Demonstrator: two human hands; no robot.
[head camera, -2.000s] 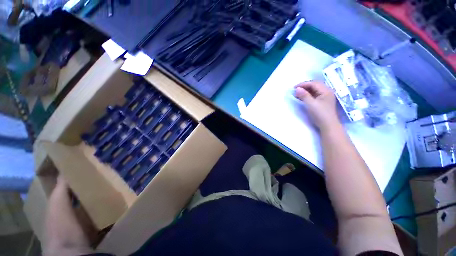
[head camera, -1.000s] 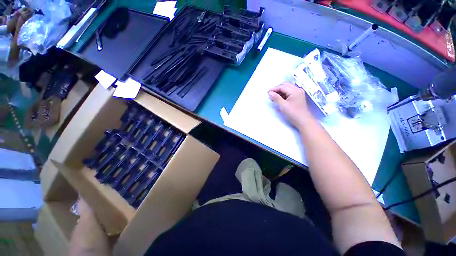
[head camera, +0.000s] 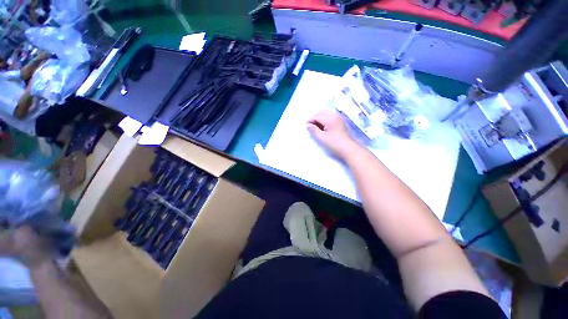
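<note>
My left hand (head camera: 28, 244) is blurred at the left edge, closed on a crinkly clear plastic bag (head camera: 31, 193) with dark contents that cannot be made out. The bag is beside the large brown packing carton (head camera: 215, 224), which holds rows of black units (head camera: 168, 205). My right hand (head camera: 327, 131) rests loosely curled on the white work sheet (head camera: 398, 177); nothing shows in it, though its palm is hidden. Just beyond it lies another clear bag (head camera: 389, 99) with pale-faced units inside.
A black tray (head camera: 233, 128) holds thin black strips and stacked units. A marker pen (head camera: 300, 62) lies beside it. The grey electric screwdriver (head camera: 523, 50) hangs at the upper right before the screw feeder (head camera: 504, 131). A small open carton (head camera: 548, 233) with black squares is below.
My left hand has come up and out from the packing carton's left side, now with a clear bag in it. The view has shifted right; my right hand stays on the sheet.
</note>
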